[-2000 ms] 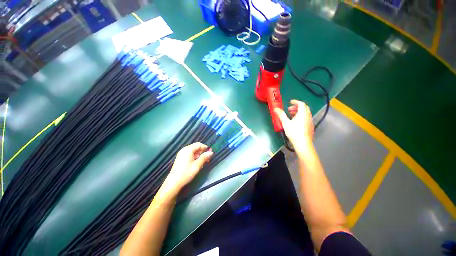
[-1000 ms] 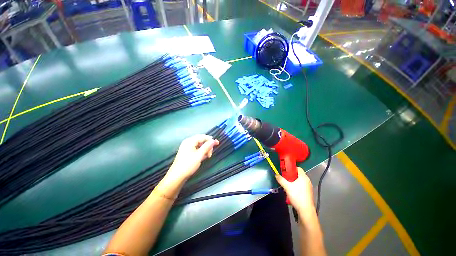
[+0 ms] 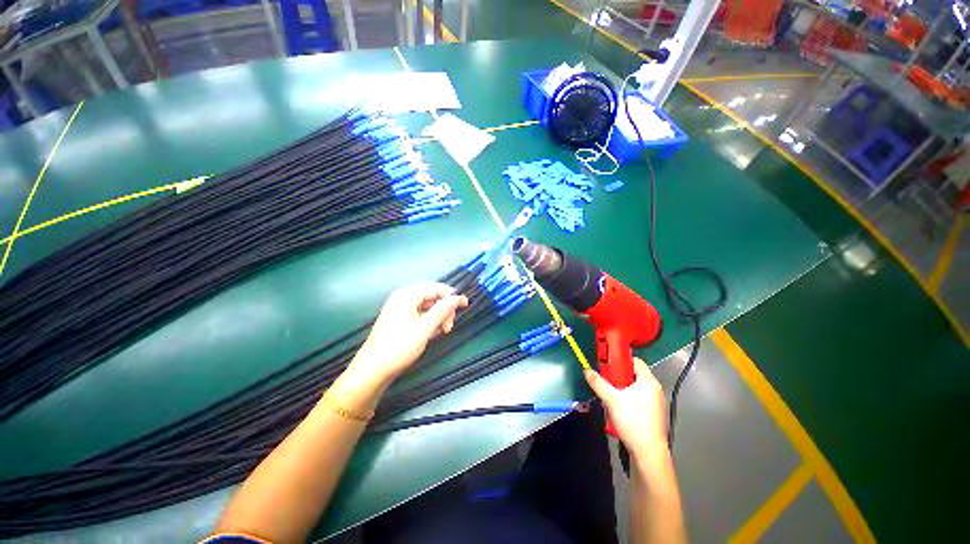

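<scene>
My right hand (image 3: 636, 409) grips the red handle of the heat gun (image 3: 622, 313). Its metal nozzle points up and left, over the blue-sleeved ends of the near black cable bundle (image 3: 319, 388). My left hand (image 3: 415, 324) is over this bundle, just left of the blue sleeves (image 3: 504, 287), with thumb and fingertips together. Whether a cable is between them is hidden. A few sleeved cable ends (image 3: 540, 339) lie apart, nearer me. One single cable (image 3: 457, 418) with a blue sleeve lies nearest the bench's front edge.
The far cable bundle (image 3: 234, 213) lies at left, with white paper sheets (image 3: 463, 138) beyond its ends. Loose light-blue tubes (image 3: 548, 189) are piled at centre. A round black object (image 3: 582, 111) stands by the blue bin (image 3: 665, 146). A black cord (image 3: 654, 213) loops at right.
Since two seconds ago, my right hand has gripped the heat gun and swung its nozzle over the near bundle's ends. The view has shifted. Over the last second, hands and gun have barely moved.
</scene>
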